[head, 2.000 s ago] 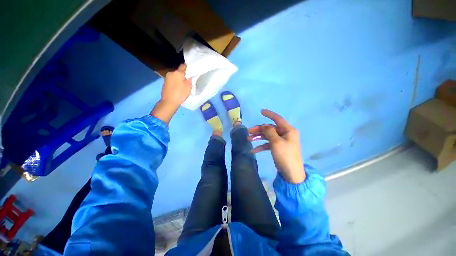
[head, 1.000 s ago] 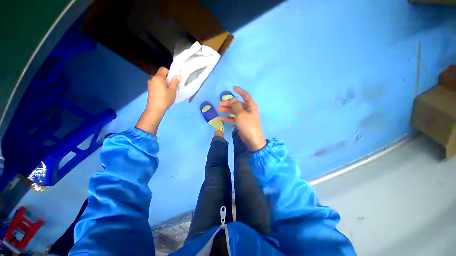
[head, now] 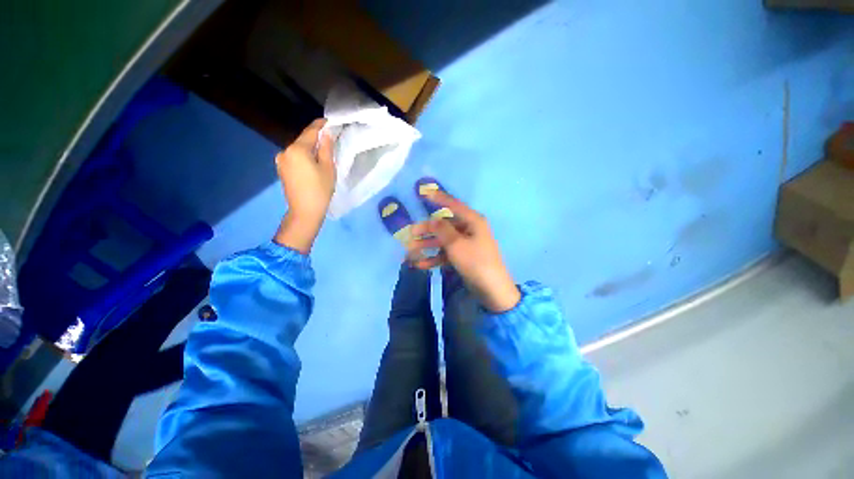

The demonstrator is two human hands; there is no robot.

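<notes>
A white plastic bag hangs with its mouth open below bench level, in front of an open brown carton. My left hand grips the bag's left edge between thumb and fingers. My right hand is to the right of and below the bag, not touching it. Its fingers are apart and slightly curled, with nothing seen in them. The inside of the bag shows only as a greyish hollow.
The dark green bench edge curves at the upper left, with a blue plastic stool below it. Another person's dark-clothed leg is at the lower left. Brown cartons stand at the right. My feet are on the blue floor.
My left hand still grips the bag, whose mouth has changed shape. My right hand moved left, then slightly down. The other person's legs have come further into view at the lower left.
</notes>
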